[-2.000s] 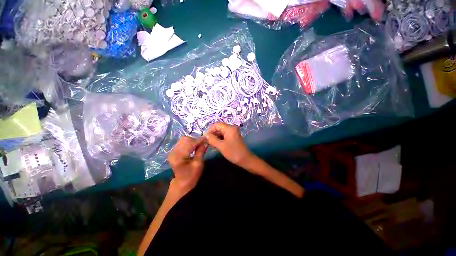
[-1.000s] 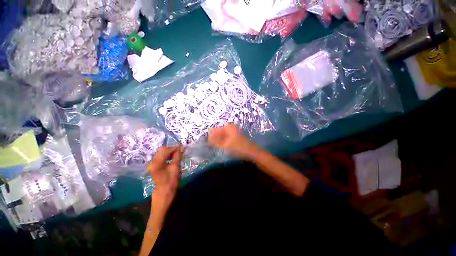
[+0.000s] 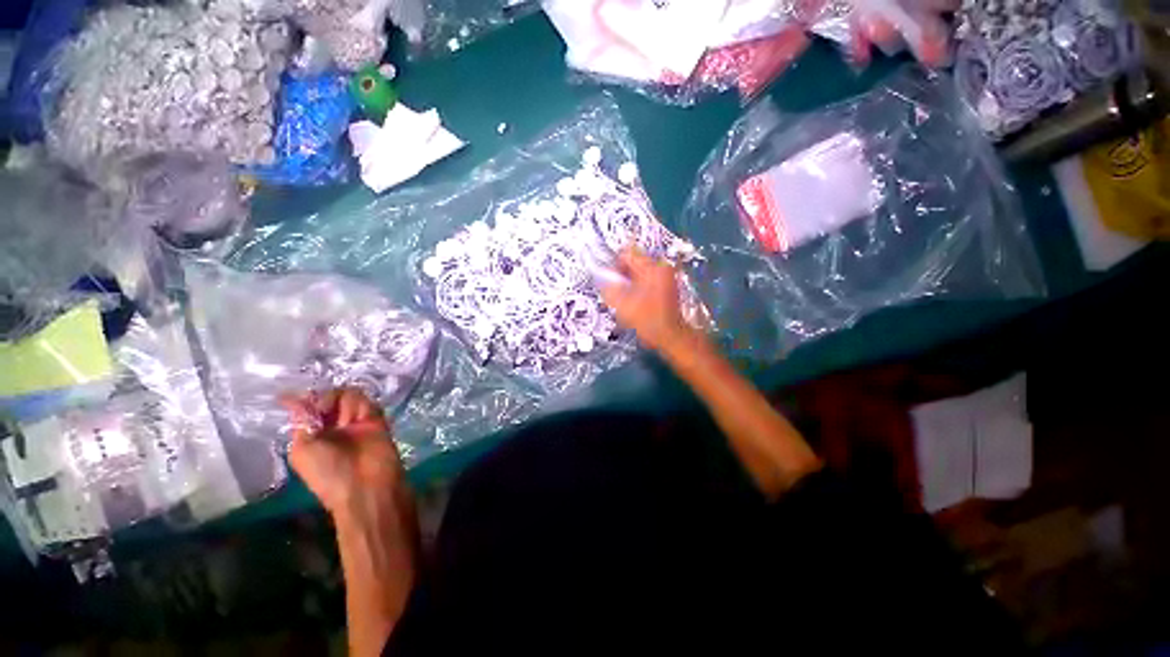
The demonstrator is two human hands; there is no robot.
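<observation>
White-lilac coiled cables with round white heads lie in a loose pile (image 3: 513,289) on a clear poly bag. My right hand (image 3: 645,298) is over the pile's right side, with a blurred whitish thing at its fingertips; whether it is gripped is unclear. My left hand (image 3: 339,447) is at the near edge of a large clear poly bag holding shiny coils (image 3: 372,344). Its fingers are bent close together, and what they hold is unclear. A stack of empty red-edged zip-lock bags (image 3: 821,190) lies on another clear bag at the right.
A bag of small white discs (image 3: 167,84), blue plastic (image 3: 312,126), a green round item (image 3: 373,89) and white paper (image 3: 402,145) are upper left. Red-edged bags (image 3: 693,39), grey-white coils (image 3: 1026,64) and a dark cylinder (image 3: 1084,118) are along the upper right.
My hands, together at first over the pile's near edge, have moved apart. The left has moved left to the bag of shiny coils; the right has moved up and right over the pile.
</observation>
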